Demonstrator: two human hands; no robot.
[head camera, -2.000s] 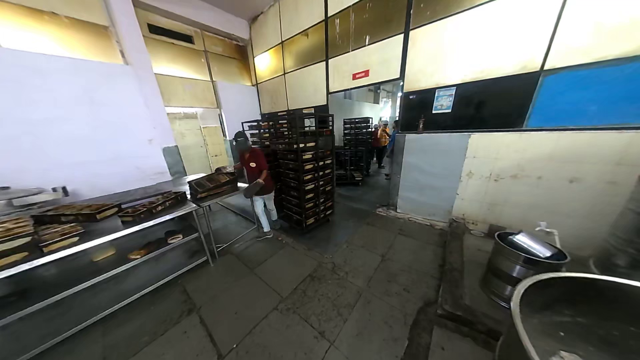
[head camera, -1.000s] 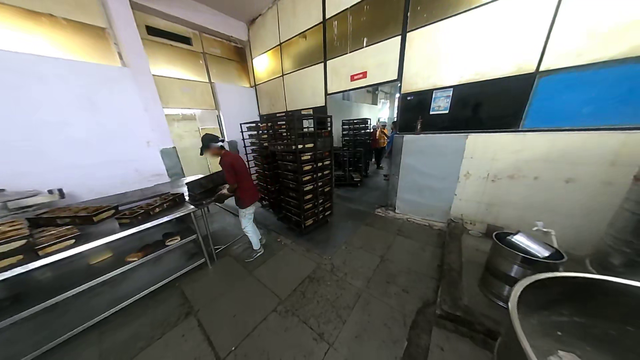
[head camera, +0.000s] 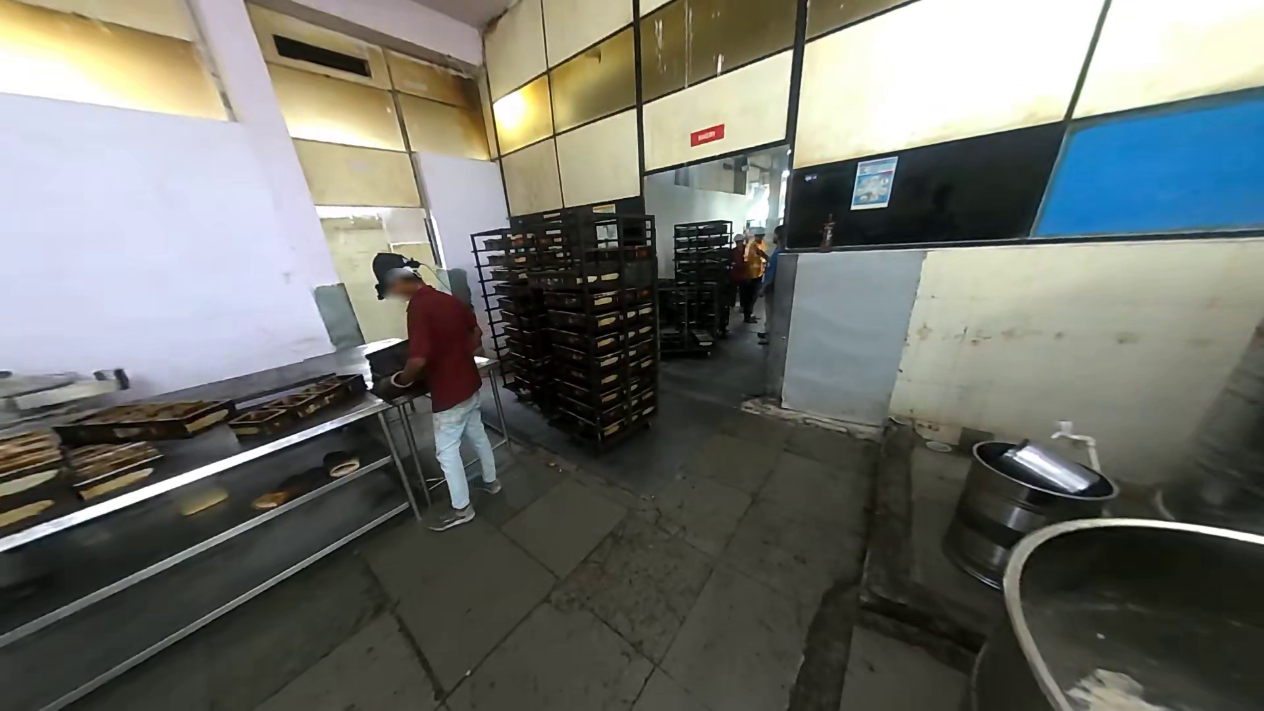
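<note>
Neither my left hand nor my right hand shows in the head view. At the left runs a metal table (head camera: 227, 456) with a lower shelf, bearing dark baking trays (head camera: 148, 419) with divided compartments and light contents. A large round metal bowl (head camera: 1027, 632) fills the lower right corner, with some pale material at its bottom. Behind it a steel pot (head camera: 973, 533) holds a shiny metal container (head camera: 1052, 467) lying tilted at its top.
A co-worker (head camera: 444, 346) in a dark red shirt stands at the table's far end, hands at dark trays. Tall racks (head camera: 602, 336) loaded with trays stand mid-view; another rack (head camera: 701, 286) and people (head camera: 753, 267) are beyond the doorway. A low raised ledge (head camera: 879, 553) borders the floor at right.
The co-worker, bent by the rack with dark trays in hand two seconds ago, has stepped nearer and now stands at the table's end facing left.
</note>
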